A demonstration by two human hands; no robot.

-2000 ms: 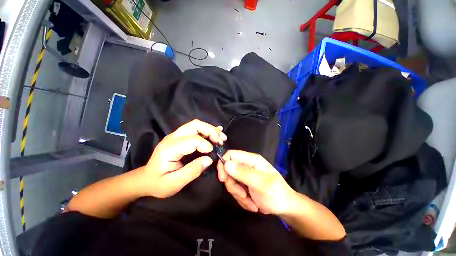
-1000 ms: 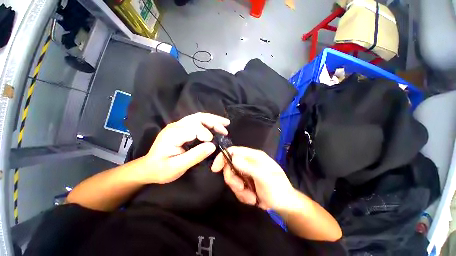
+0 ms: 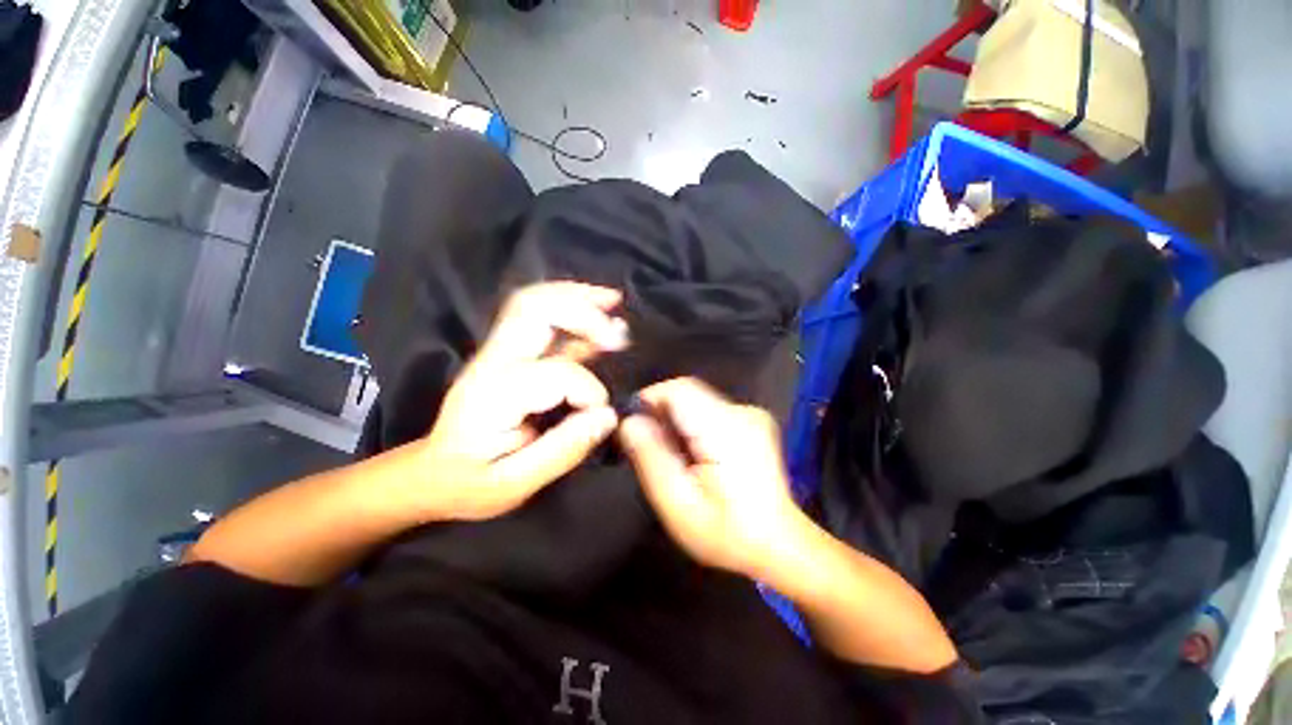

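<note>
A large black garment lies over my lap. My left hand is over it, thumb and index finger pinching a small dark bit of cloth at its edge; the other fingers are raised and blurred. My right hand meets it from the right, its fingertips closed on the same dark bit. The two hands' fingertips nearly touch. Whether my right hand also holds a tool is hidden.
A blue crate stands at the right, with a black garment pile over it. Behind it is a red-legged seat with a beige cushion. A table leg frame and treadle are at the left. A cable lies on the floor.
The dark tool seen in my right hand a second ago no longer shows. My right fingertips have moved up against my left ones, and my left upper fingers have lifted away.
</note>
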